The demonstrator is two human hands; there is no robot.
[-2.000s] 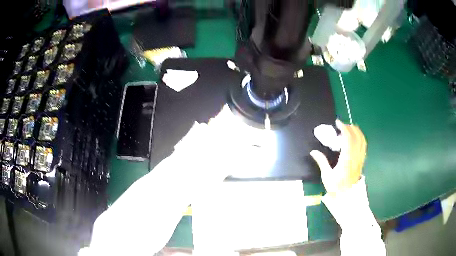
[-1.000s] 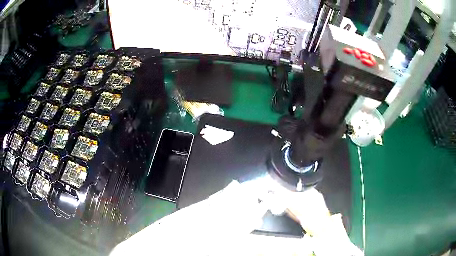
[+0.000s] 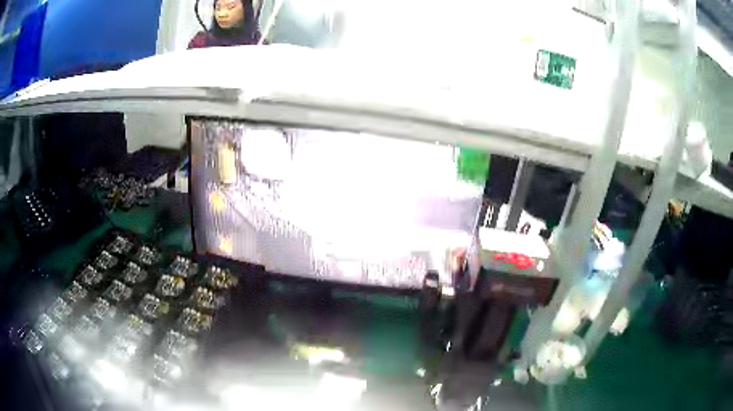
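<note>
No hand can be made out; the bottom edge is blurred and washed out by white glare. The wide monitor point(image 3: 337, 209) shows an overexposed, streaked, magnified image. The video microscope point(image 3: 514, 269), with red buttons on its boxy head, stands in front of the monitor's right end; its lower part and base are blurred or cut off. The black component tray point(image 3: 137, 305) at the lower left holds rows of small circuit boards, its near part lost in glare.
A white overhead shelf point(image 3: 354, 116) crosses above the monitor, with upright posts point(image 3: 595, 193) at right. A round tub point(image 3: 556, 361) stands by the posts on the green mat point(image 3: 643, 353). A person point(image 3: 227, 22) is beyond the shelf. More dark trays point(image 3: 698, 309) are at far right.
The view has tilted up from the microscope base to the monitor and shelf. My hands, seen before under and beside the lens, no longer show. The monitor picture has changed and is streaked.
</note>
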